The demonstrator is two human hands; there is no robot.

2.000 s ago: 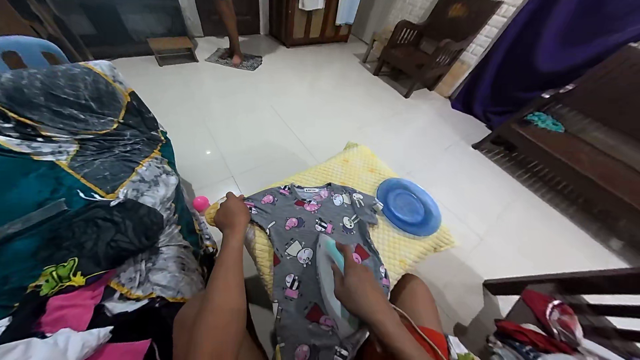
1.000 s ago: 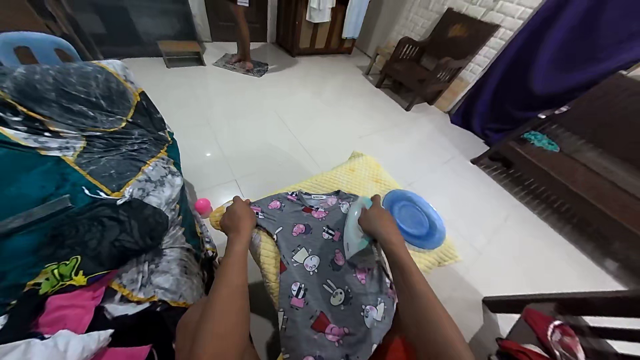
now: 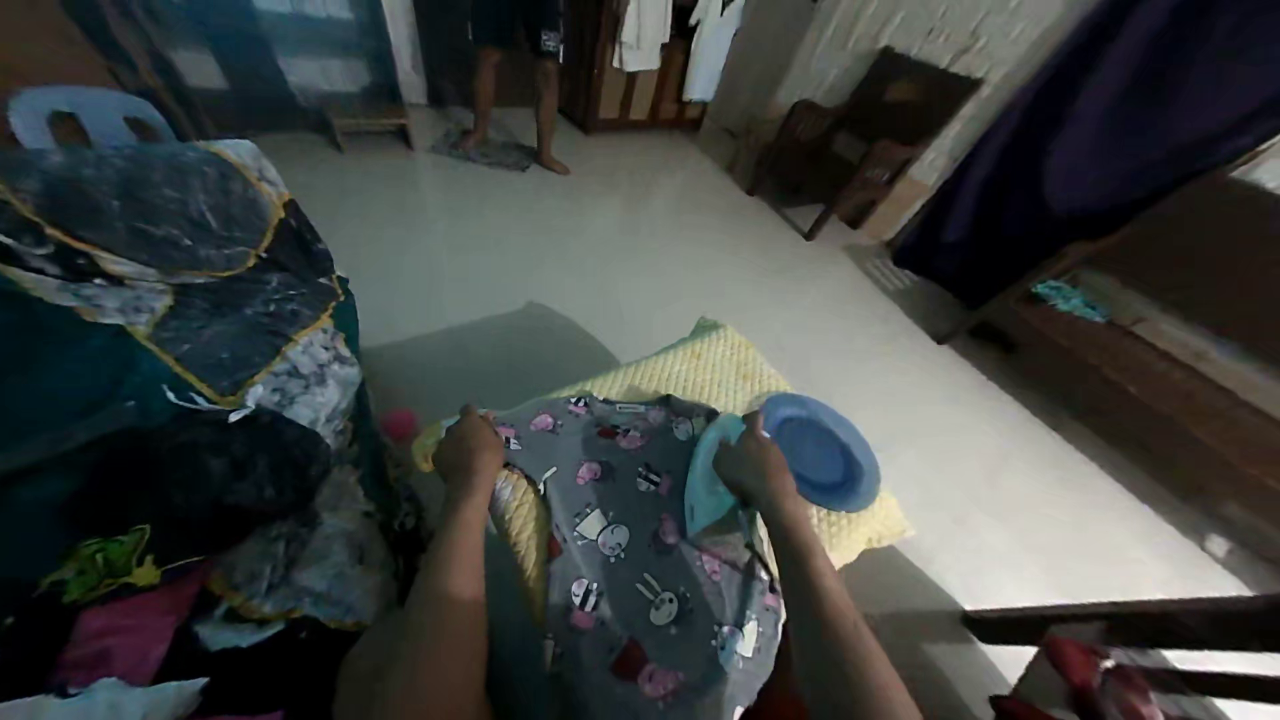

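Observation:
A grey printed shirt (image 3: 640, 560) lies spread over a yellow quilted cloth (image 3: 700, 360), its neckline away from me. My left hand (image 3: 470, 450) grips the shirt's left sleeve edge, fingers closed. In my right hand (image 3: 755, 465) is a teal clothes iron (image 3: 712, 480), resting on the shirt's upper right part; its handle is mostly covered by the fingers. A blue plastic plate or basin lid (image 3: 822, 452) lies on the yellow cloth, just right of my right hand.
Clothes and a patterned cover (image 3: 230, 300) are piled at left, near a blue plastic chair (image 3: 90, 115). A pink ball-like thing (image 3: 399, 425) lies beside them. Another person's legs (image 3: 515, 100) stand at the back. A wooden armchair (image 3: 870, 140) and a dark bench (image 3: 1150, 390) are at right.
The iron in my right hand has moved from the shirt's middle to its upper right side. The other person's legs have moved apart. The room has become dimmer.

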